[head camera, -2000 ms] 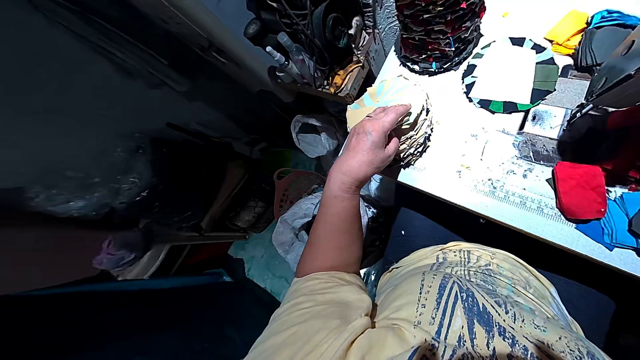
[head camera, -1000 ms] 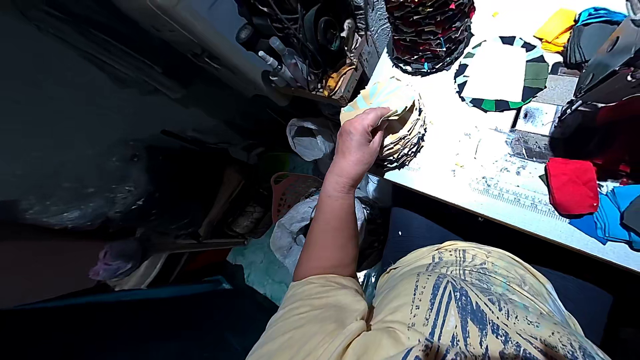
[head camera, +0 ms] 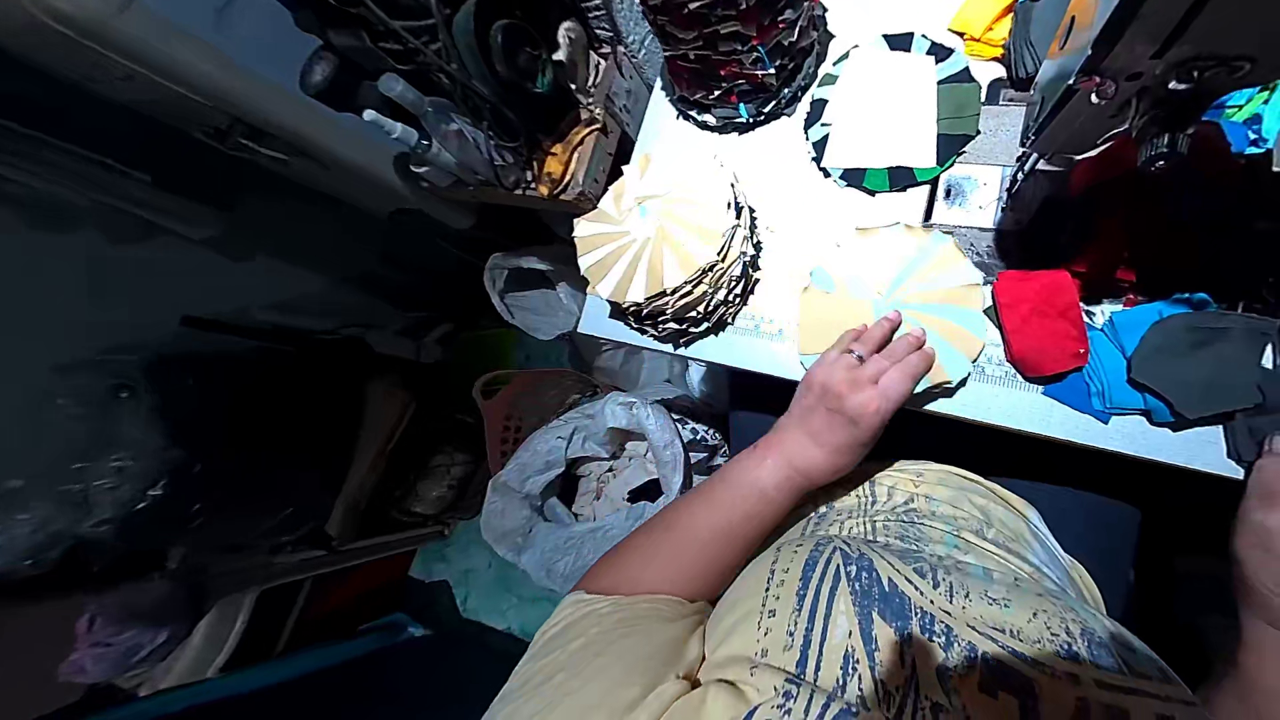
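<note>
My left hand [head camera: 858, 392] lies with spread fingers on the near edge of a round pieced-fabric disc [head camera: 935, 290] in cream and pale blue, flat on the white table. To its left stands a stack of similar cream fabric discs [head camera: 665, 250] with ragged dark edges. At the right frame edge my right hand [head camera: 1258, 530] is partly in view beside the table's edge, near dark fabric pieces; its fingers are mostly cut off. Right of the disc lie red fabric pieces [head camera: 1040, 322], then blue fabric pieces [head camera: 1125, 360] and dark grey ones [head camera: 1205, 362].
A tall stack of dark discs [head camera: 738, 60] and a green-and-black disc with a white sheet [head camera: 880, 110] are at the back. A sewing machine [head camera: 1130, 90] stands at the right. A crate of bottles and tools [head camera: 590, 170] is at the left; a white sack [head camera: 520, 530] sits below the table.
My left hand has moved right from the stack of cream discs to a cream and blue disc now lying right of it. My right hand has come into view at the right edge.
</note>
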